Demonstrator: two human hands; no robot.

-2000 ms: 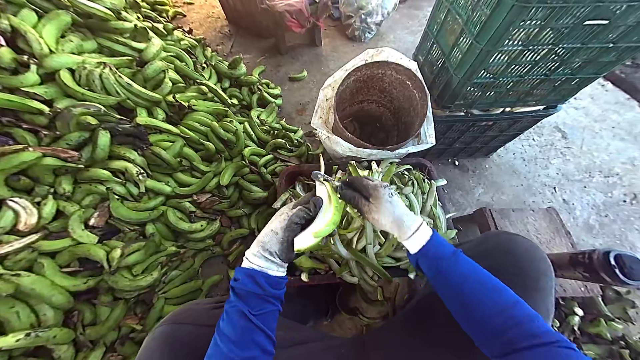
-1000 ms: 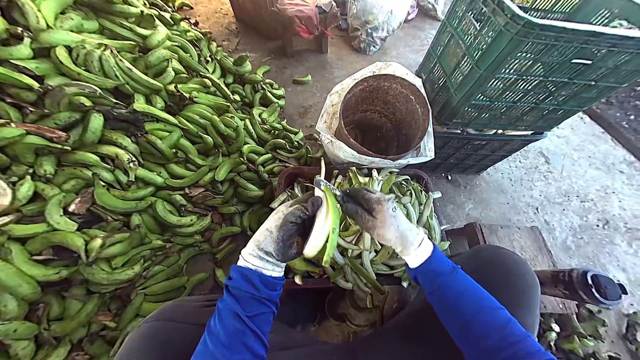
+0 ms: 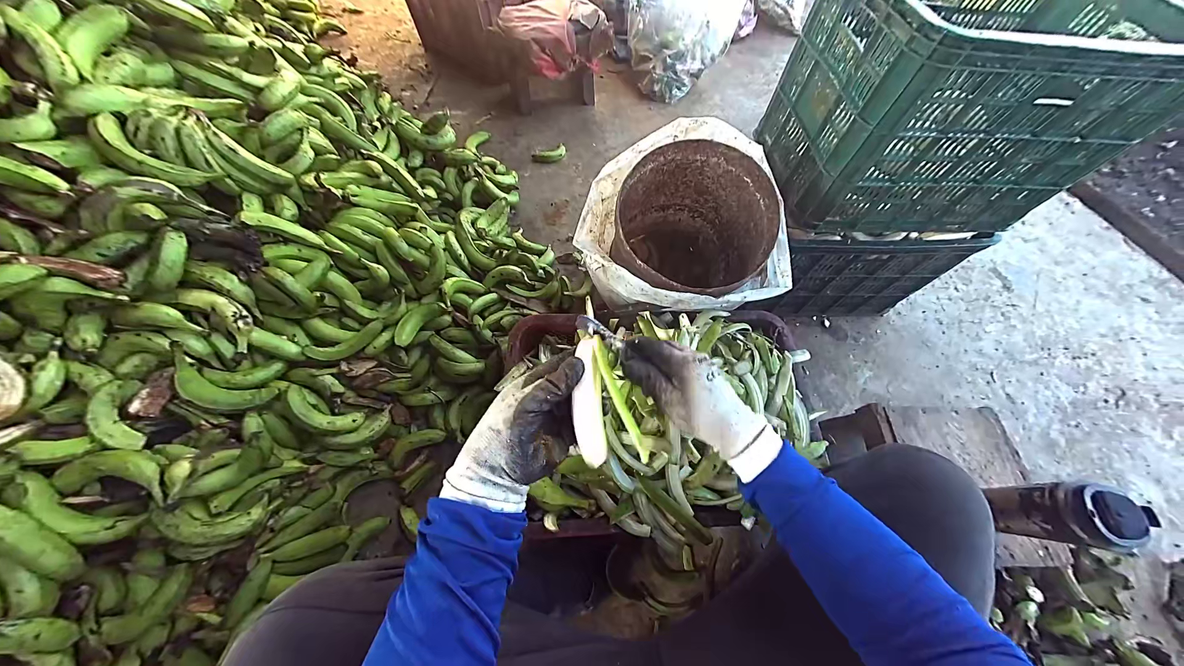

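Note:
My left hand [image 3: 527,421], in a white glove with dark, stained fingers, holds a pale, mostly peeled plantain [image 3: 589,404] nearly upright. Gloved alike, my right hand [image 3: 689,388] grips a small knife [image 3: 595,327] whose blade lies at the plantain's top end. A green strip of peel [image 3: 623,402] hangs between the two hands, beside the pale flesh. Both hands are above a dark red crate [image 3: 532,335] heaped with green peels [image 3: 680,481]. The knife's handle is mostly hidden in my right hand.
Green plantains [image 3: 324,324] lie in a large pile at left. Beyond the crate stands a rusty round container [image 3: 698,217] with white sheeting around it. Green plastic crates [image 3: 962,120] are stacked at right. A dark lidded flask [image 3: 1073,513] lies by my right knee, near a wooden board [image 3: 962,453].
The plantain showed much green skin before; now its visible side is pale, and a strip of peel hangs beside it. My left hand keeps hold of the plantain, my right of the knife.

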